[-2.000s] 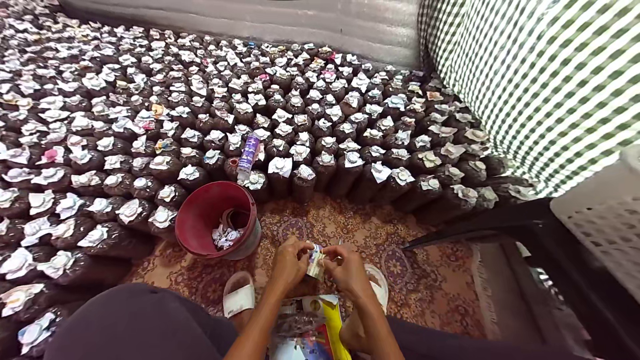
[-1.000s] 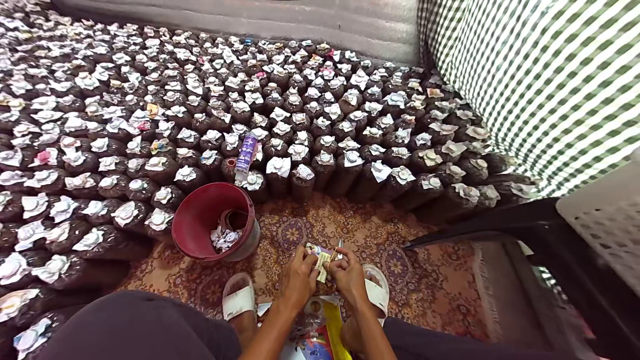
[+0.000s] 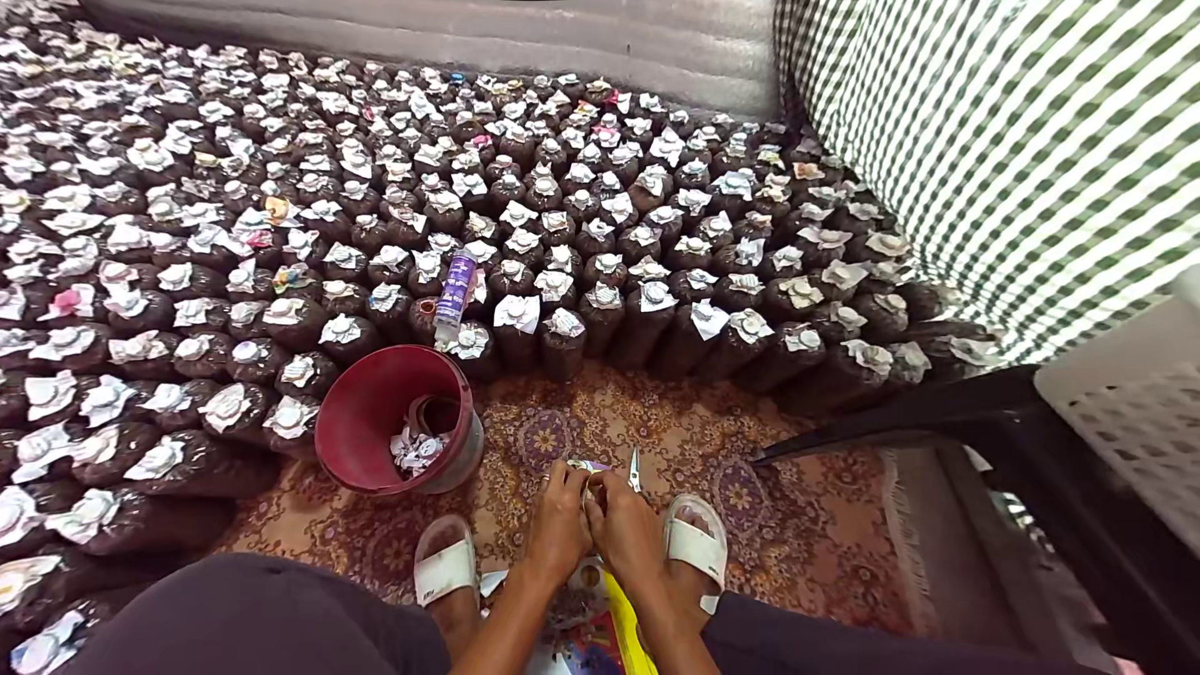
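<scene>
My left hand and my right hand meet low in the middle of the view, above the patterned carpet. Between their fingertips is a small piece of printed paper, mostly hidden by the fingers. A pair of metal scissors points up from beside my right hand; its handles are out of sight, apparently within that hand. Below the hands lies a plastic bag or sheet with a yellow edge. A red bucket with crumpled paper pieces inside stands to the left.
Rows of dark plastic-wrapped bags topped with paper fill the floor ahead and left. A purple-labelled bottle leans on them behind the bucket. A black chair stands at right, beside a checkered curtain. White sandals flank the hands.
The printed paper, plainly visible between my hands earlier, is now mostly covered by the fingers. My hands have drawn closer together. The scissor blades now show clearly beside my right hand.
</scene>
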